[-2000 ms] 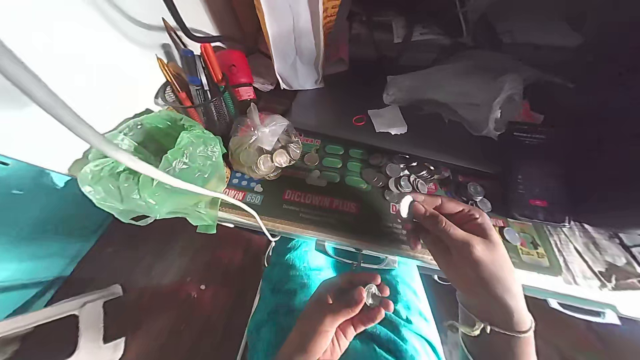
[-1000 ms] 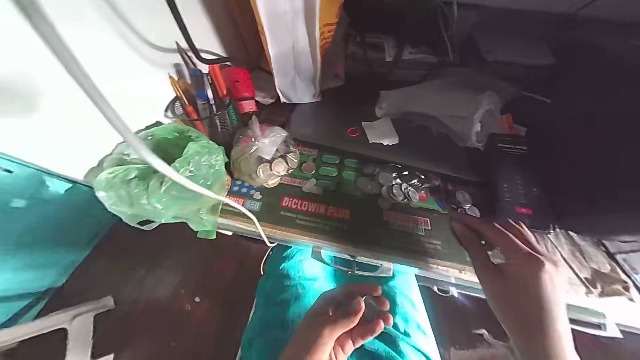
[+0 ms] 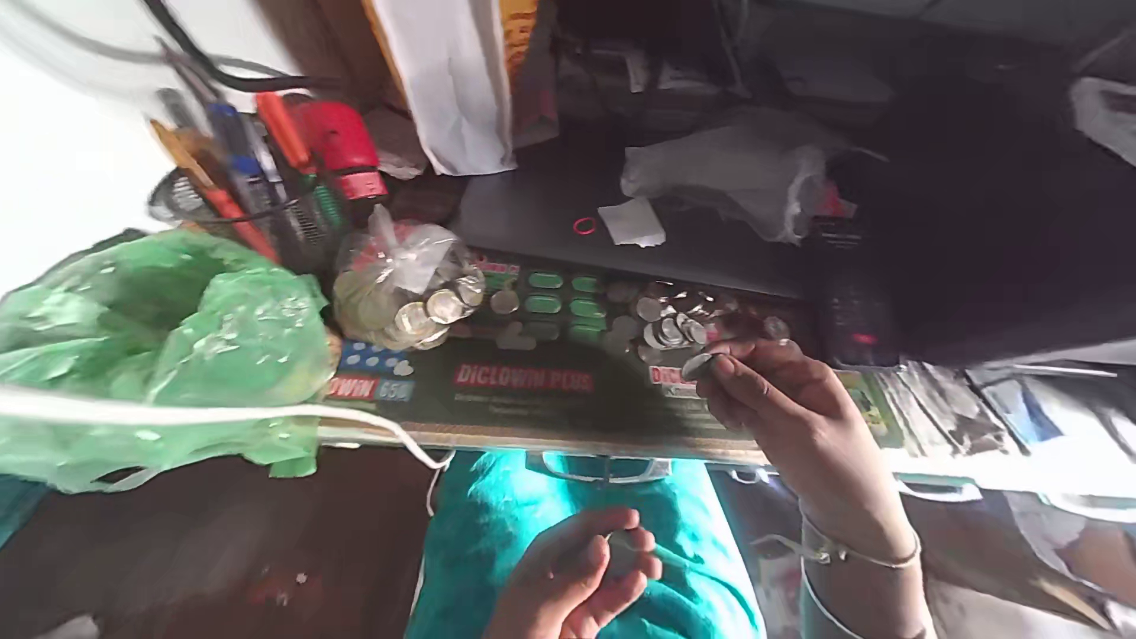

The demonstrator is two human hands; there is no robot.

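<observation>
My right hand [image 3: 781, 390] pinches a silver coin [image 3: 701, 365] between thumb and fingers, just over the front of a loose pile of coins [image 3: 673, 330] on the printed mat [image 3: 524, 413]. Low in the view, above my lap, my left hand [image 3: 586, 572] is curled palm up around a coin [image 3: 623, 552], partly hidden by its fingers. A knotted clear plastic bag of coins [image 3: 408, 293] stands at the mat's left end. One single coin [image 3: 504, 301] lies beside that bag.
A green plastic bag [image 3: 169, 346] hangs over the desk's left edge, crossed by a white cable [image 3: 222, 408]. Behind it stands a mesh holder [image 3: 177, 200] with pens. A dark phone [image 3: 856, 302], a red rubber band [image 3: 584, 225], a paper scrap [image 3: 632, 222] and a clear plastic bag [image 3: 728, 173] lie farther back.
My right hand has moved left from beside the phone to the coin pile, where it now holds a coin. My left hand stays low over my lap.
</observation>
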